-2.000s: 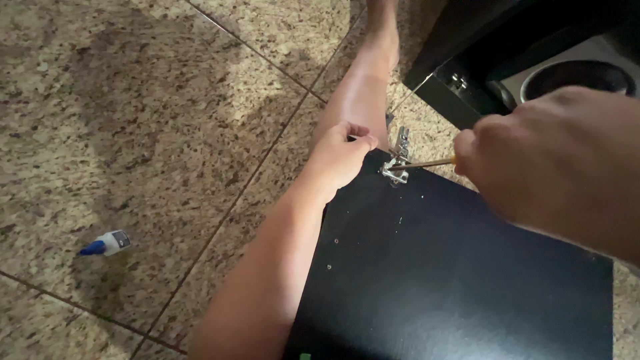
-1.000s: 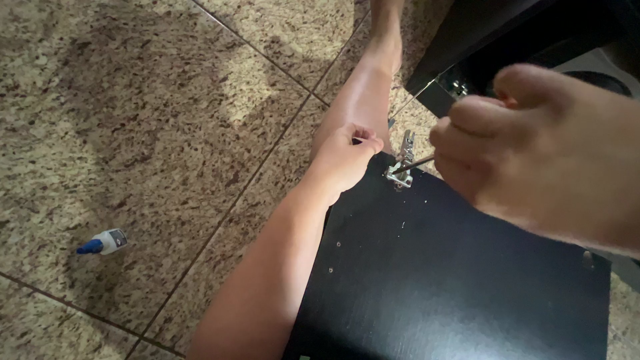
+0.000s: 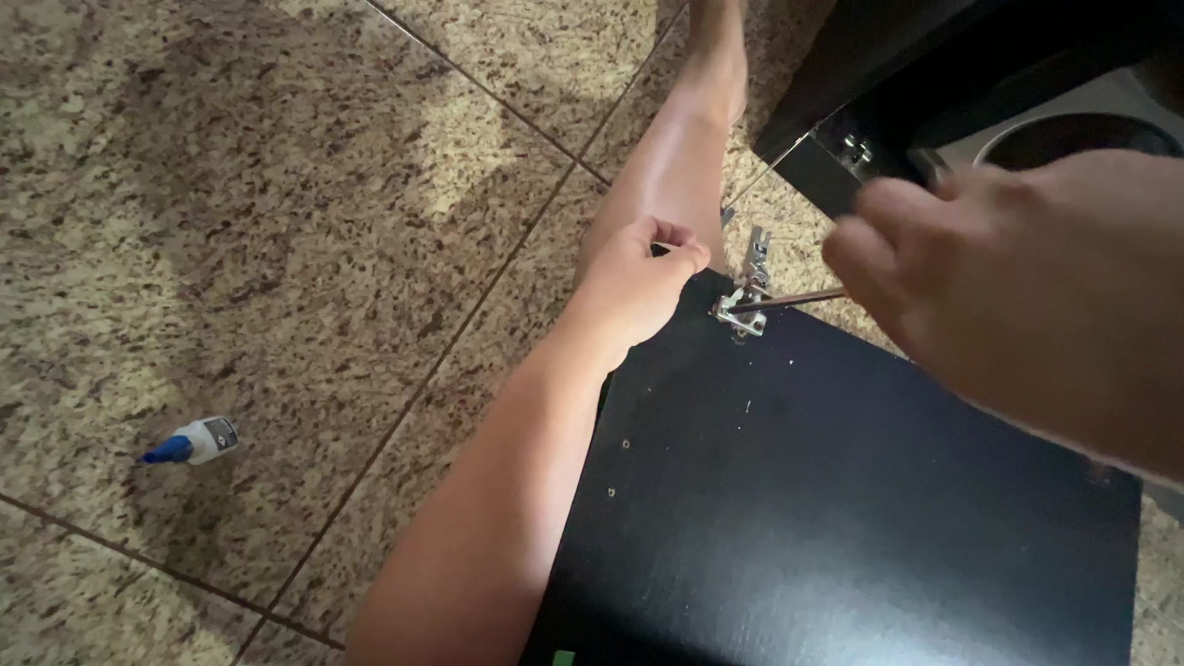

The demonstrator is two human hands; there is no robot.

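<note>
My right hand (image 3: 1008, 287) is closed around a screwdriver (image 3: 800, 299), its handle hidden in the fist. The metal shaft points left, its tip at a metal concealed hinge (image 3: 742, 310) on the upper corner of a black cabinet door panel (image 3: 832, 518). The hinge arm stands out past the panel's edge. Beside that corner is my left hand (image 3: 647, 277), fingertips pinched together near a small dark thing that I cannot make out. Small holes and light specks show on the panel's face.
A small white bottle with a blue cap (image 3: 199, 442) lies on the speckled tile floor (image 3: 305, 277) at the left. A bare leg (image 3: 666, 157) stretches behind my left hand. At the upper right stands a black cabinet (image 3: 823, 148) with a metal fitting and a round dark thing inside.
My right hand has shifted and turned about the screwdriver, whose tip stays at the hinge. My left hand has stayed beside the panel's corner.
</note>
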